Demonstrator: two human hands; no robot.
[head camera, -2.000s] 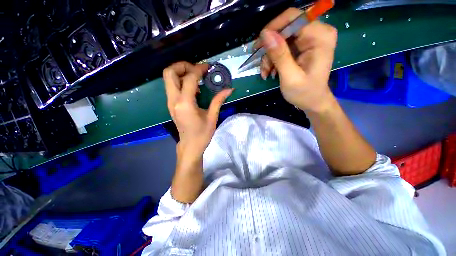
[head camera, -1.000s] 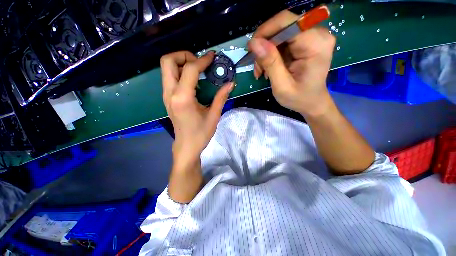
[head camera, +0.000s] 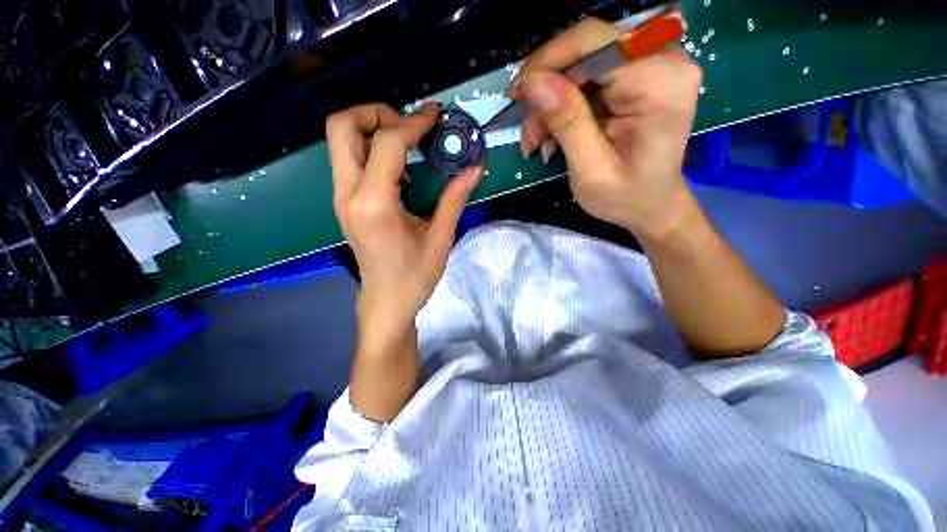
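My left hand (head camera: 389, 197) holds a round black part (head camera: 443, 157) by its edge between thumb and fingers. The part has a pale centre. My right hand (head camera: 613, 135) holds grey tweezers (head camera: 593, 69) with an orange-red rear end. The tweezer tip is at the right edge of the part, near a small white spot on it; whether it touches cannot be told. A white backing strip (head camera: 502, 136) lies on the green bench behind the part and the tweezers, partly hidden.
A glossy black blister tray (head camera: 197, 133) lies beyond my hands and to the left. A white paper slip (head camera: 144, 231) is at its edge. Tiny pale pieces are scattered on the green bench top (head camera: 768, 94). Below are a blue frame (head camera: 774, 166) and a red crate (head camera: 870, 327).
The tweezers have moved left from over the strip to the part's right edge. My left hand still holds the part, which is turned slightly. The view has shifted a little over the tray.
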